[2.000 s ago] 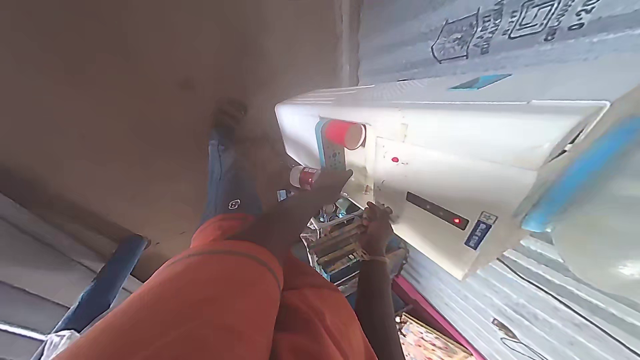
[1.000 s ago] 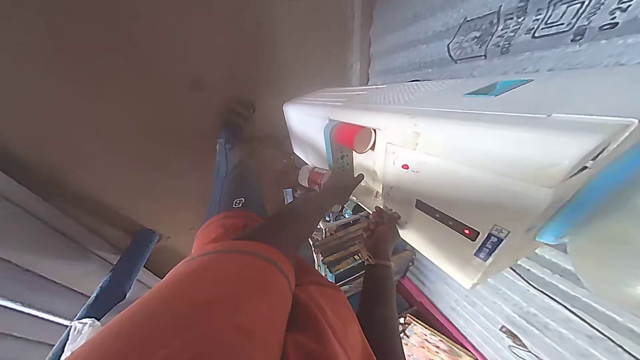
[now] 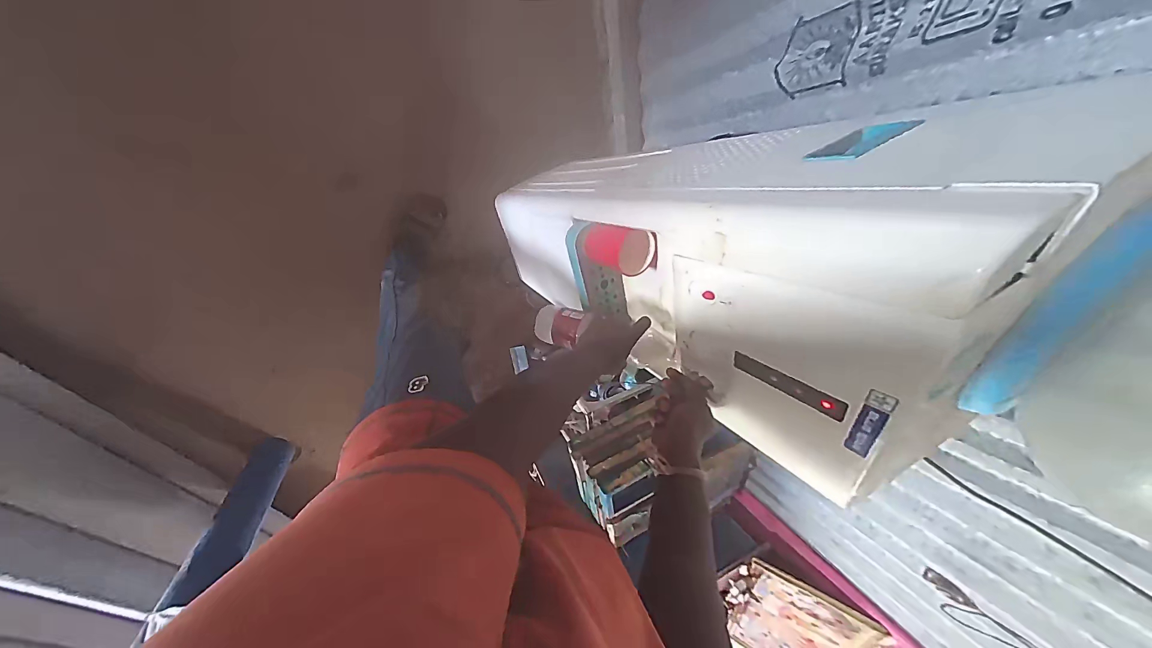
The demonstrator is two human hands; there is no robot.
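Observation:
My left hand (image 3: 607,344) is closed around a red-and-white cylindrical container (image 3: 562,326), with one digit pointing toward the white dispenser-like appliance (image 3: 774,333). My right hand (image 3: 682,405) is at the appliance's lower edge, its fingers bent; whether they grip a small part there is unclear. A red cylinder with a tan round end (image 3: 616,249) lies against the recess in the appliance front, beside a blue-edged grey perforated panel (image 3: 601,286). The front also bears a dark strip with a lit red light (image 3: 790,385).
A large translucent bottle-like vessel with a blue part (image 3: 1026,360) adjoins the appliance at right. Below my hands are stacked books or boxes (image 3: 621,450). A framed colourful picture (image 3: 792,603) is at lower right, near corrugated sheeting (image 3: 864,549) and a dark cable (image 3: 999,522).

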